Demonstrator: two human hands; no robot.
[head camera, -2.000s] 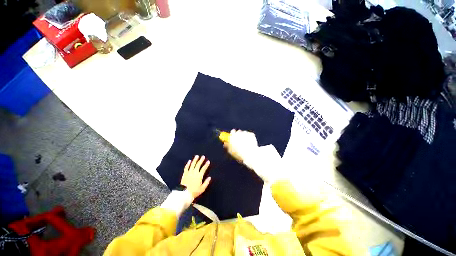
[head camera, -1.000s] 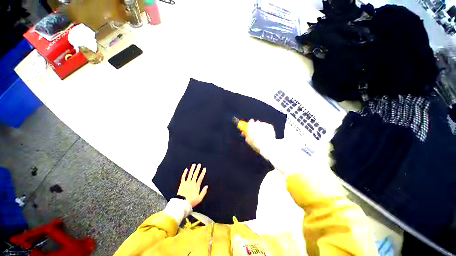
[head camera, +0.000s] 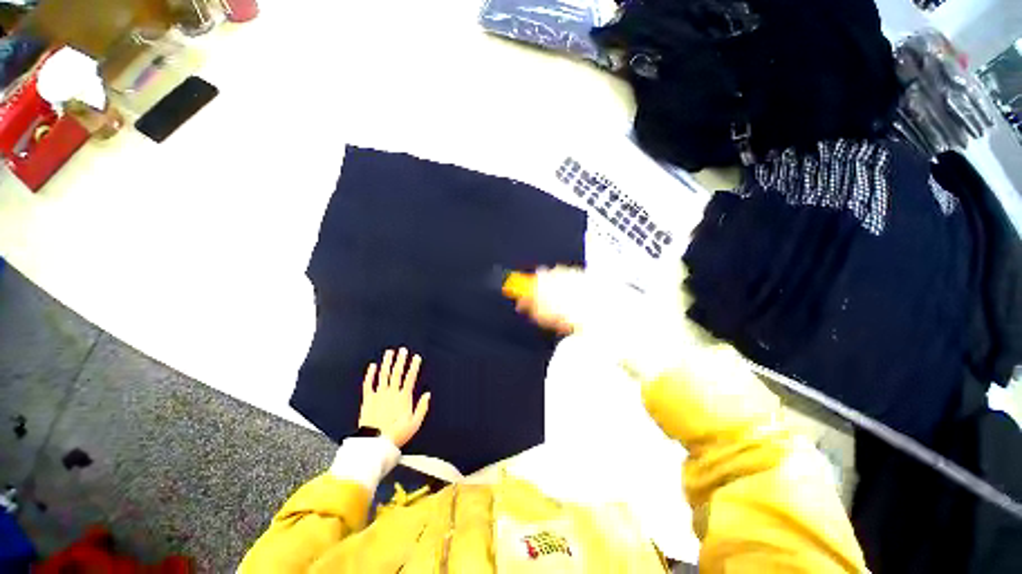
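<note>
A navy-black vest (head camera: 431, 247) lies flat on the cream table (head camera: 213, 258) in front of me. My left hand (head camera: 392, 399) rests palm down on its lower left part, fingers spread, holding nothing. My right hand (head camera: 551, 301) is blurred and holds small yellow-orange thread snips (head camera: 518, 285) over the right side of the vest. The snips' tip points left and is too blurred to tell if it touches the cloth.
White polybags (head camera: 622, 202) with black print lie right of the vest. Dark vests with gingham edges (head camera: 829, 280) are piled at right, with black garments (head camera: 751, 79) behind. A grey cord (head camera: 897, 437) crosses at lower right. A phone (head camera: 176, 109) and red box (head camera: 43, 140) are at left.
The view has shifted, so the table things sit further left and higher. My right hand with the snips has moved down over the vest's right side. My left hand stays on the lower left part.
</note>
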